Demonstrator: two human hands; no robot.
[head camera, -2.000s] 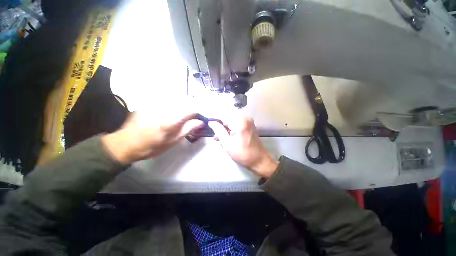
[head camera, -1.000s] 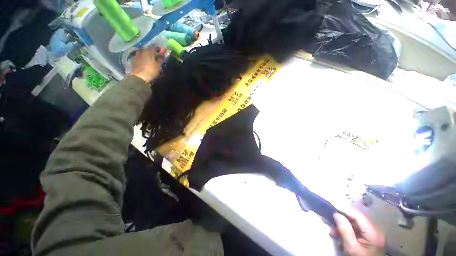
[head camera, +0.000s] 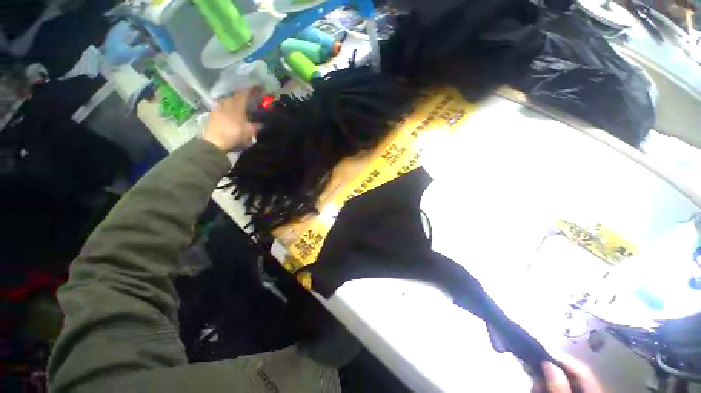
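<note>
The black fabric piece (head camera: 377, 230) lies on the white table, wide at the left, with a narrow tail running down to the right. A thin black cord loop shows at its edge. My right hand (head camera: 570, 378) is cut off by the bottom edge and pinches the end of the tail. My left hand (head camera: 233, 123) is at the table's far left end, by a clear plastic container or bag (head camera: 250, 79) with a red spot. Its fingers are partly hidden and blurred, so I cannot tell if it holds anything.
A shaggy pile of black strips (head camera: 307, 138) lies beside my left hand, over yellow printed tape (head camera: 384, 165). Green thread cones (head camera: 224, 27) stand behind. A black plastic bag (head camera: 592, 73) lies at the back. The brightly lit machine head (head camera: 661, 284) is at the right edge.
The view has swung left. My left hand has left the fabric near the needle and reached to the far left end. My right hand now holds the tail, with the panel spread out.
</note>
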